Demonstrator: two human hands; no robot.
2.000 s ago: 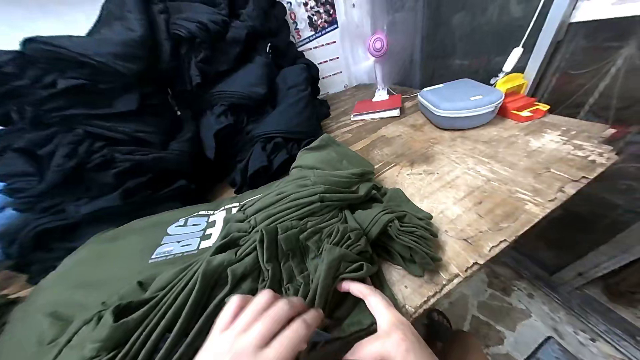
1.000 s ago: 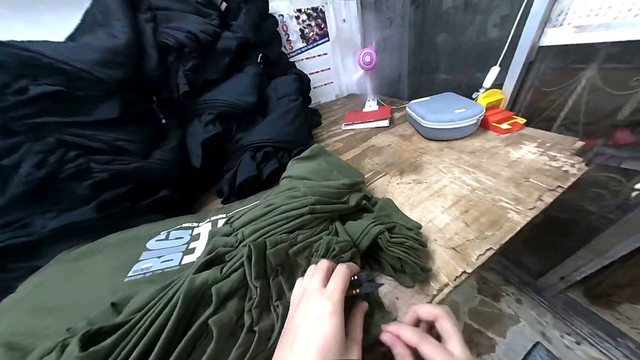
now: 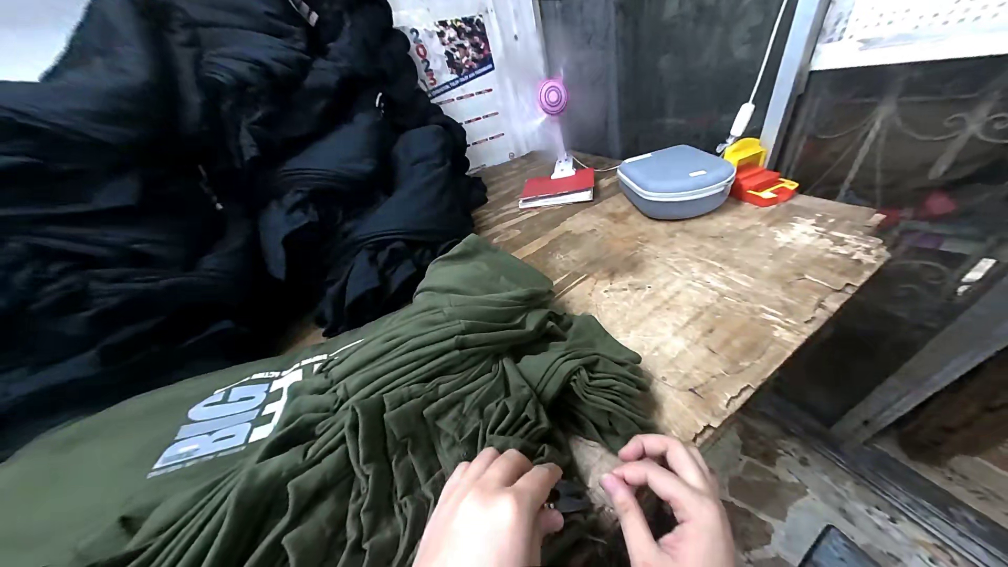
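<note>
Olive green garments with pale printed lettering lie gathered in many folds across the near left of the wooden table. At their lower right edge, my left hand is curled around a small dark tool, whose dark tip sticks out toward the right; the rest of it is hidden by the fingers. Just right of it, my right hand is raised near the table's edge, thumb and fingertips close together. Whether something thin is between those fingertips cannot be made out.
A tall heap of dark padded garments fills the left. Toward the back of the worn plywood table are a pink fan, a red book, a blue-grey zip case and a red and yellow plastic object.
Two seconds ago both hands were on the green fabric. The right hand has since come away from it to the right, and the dark tool shows in the left hand.
</note>
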